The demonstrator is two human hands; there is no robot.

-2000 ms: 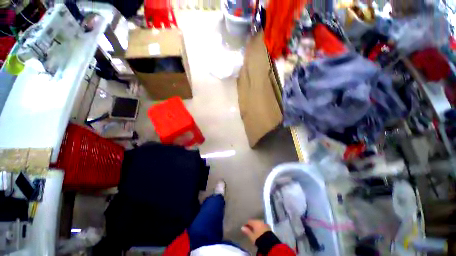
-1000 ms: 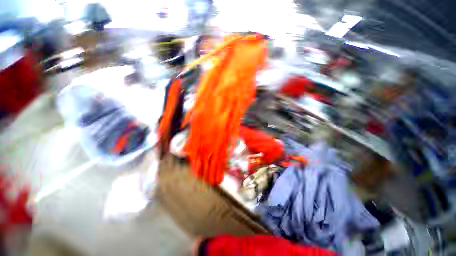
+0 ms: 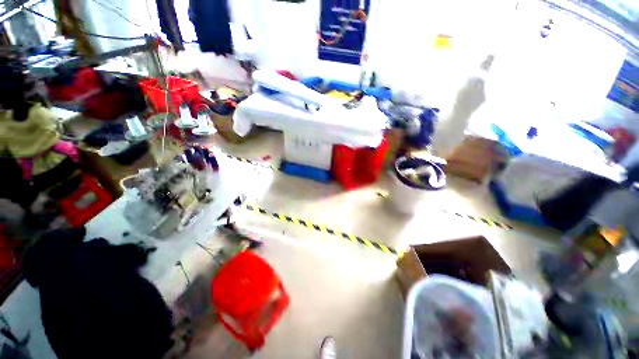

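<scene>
No hand of mine shows in the head view now. A large dark cloth pile [image 3: 101, 301] lies at the near left, on a white sewing table [image 3: 175, 263]. A sewing machine [image 3: 172, 193] stands on the table beyond it. A red plastic stool [image 3: 249, 291] stands on the floor right of the table. One shoe tip [image 3: 327, 348] shows at the bottom edge.
A pale tub [image 3: 413, 329] and an open carton [image 3: 459, 252] stand at the lower right. White-covered ironing table [image 3: 315, 123], red crate [image 3: 359, 163] and round bin [image 3: 418, 189] stand further off. Yellow-black tape [image 3: 315, 226] crosses the floor. A person in yellow [image 3: 31, 133] is at left.
The view has swung from the orange cloth and grey-blue garments to the ironing tables and another sewing table. The red sleeve at the bottom has left the picture.
</scene>
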